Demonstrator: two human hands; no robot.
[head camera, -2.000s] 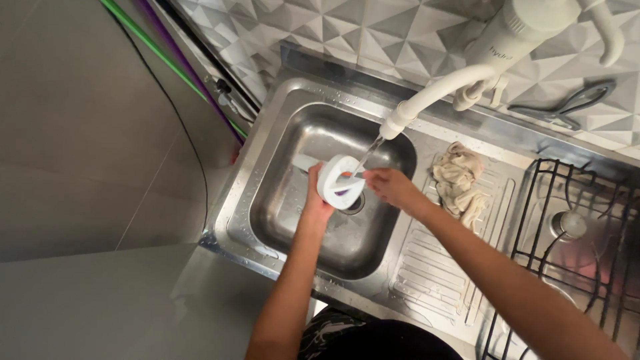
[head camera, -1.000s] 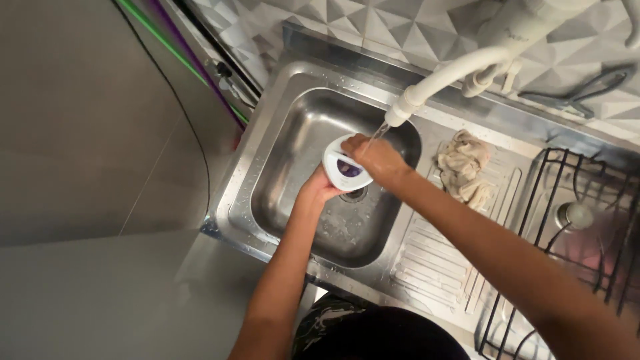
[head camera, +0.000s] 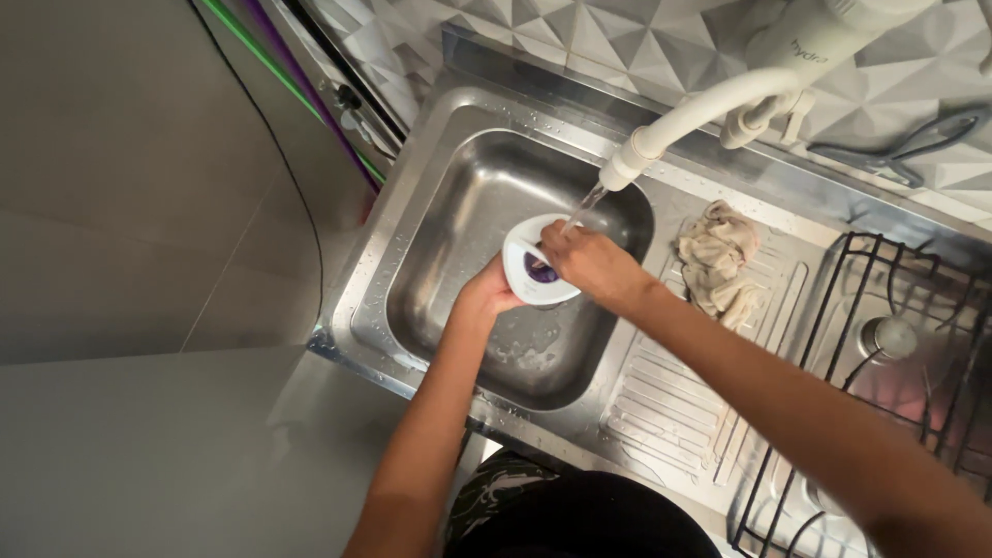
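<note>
My left hand (head camera: 494, 285) holds a white plastic piece (head camera: 535, 292) with a rounded rim and a dark purple centre, over the stainless steel sink basin (head camera: 496, 178). What exactly the piece is, I cannot tell. On its upper right side lies my right hand (head camera: 581, 256), fingers bent against the rim and inner part; whether they grip it or something small is hidden. A thin stream of water (head camera: 590, 203) runs from the white faucet spout (head camera: 622, 167) onto my right fingers and the piece.
A crumpled beige cloth (head camera: 717, 256) lies on the ribbed drainboard (head camera: 659, 387). Right of it is a cooktop with a black metal grate (head camera: 837, 310). A grey tool with looped handles (head camera: 891, 155) rests by the tiled wall. Green and purple poles (head camera: 310, 97) lean at the left.
My right hand has come from beside the white piece onto its upper right side. The piece's purple centre now faces up more plainly than two seconds ago.
</note>
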